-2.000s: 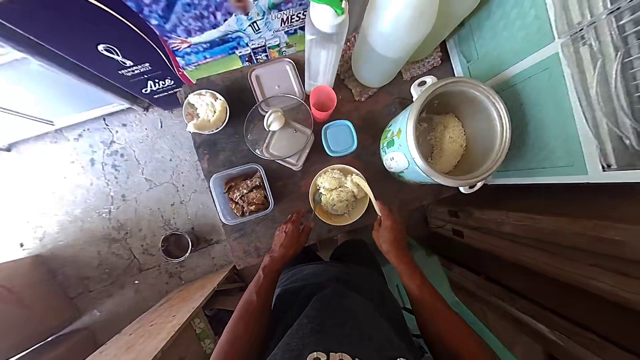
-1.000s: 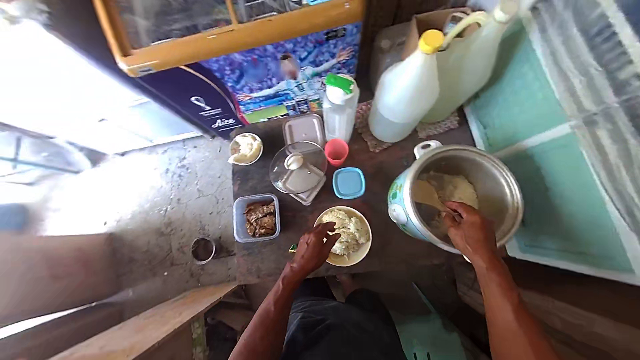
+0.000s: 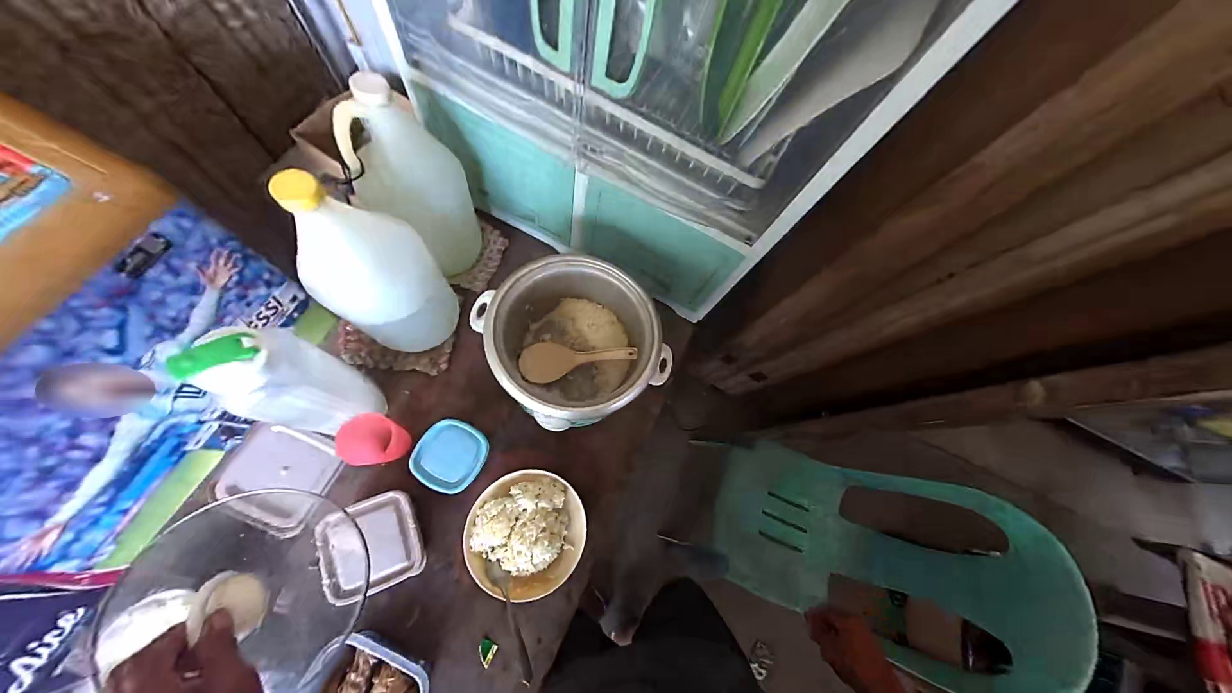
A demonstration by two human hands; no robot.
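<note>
My left hand (image 3: 192,664) grips the pale round knob (image 3: 231,606) of a clear glass lid (image 3: 303,539), raised at the lower left. White food shows through the glass. My right hand (image 3: 852,650) hangs low beside a green plastic chair (image 3: 1039,616), its fingers curled and partly hidden; no object shows in it. A wooden rice paddle (image 3: 558,362) lies in the rice cooker pot (image 3: 500,361), on the remaining rice (image 3: 597,322). A cream bowl (image 3: 575,558) holds heaped rice (image 3: 525,525) and a metal spoon (image 3: 518,635), whose handle sticks out toward my lap.
Beside the bowl are a blue lid (image 3: 449,456), a red cup (image 3: 372,440) and clear plastic lids (image 3: 375,549). A container of dark food (image 3: 380,674) is at the bottom edge. Large jugs (image 3: 375,274) and a green-capped pitcher (image 3: 289,380) stand behind, near a glass-fronted cabinet (image 3: 664,231).
My left hand has left the rice bowl and lifted the glass lid by its knob. The right hand has let go of the paddle and moved toward the chair. The view has turned right.
</note>
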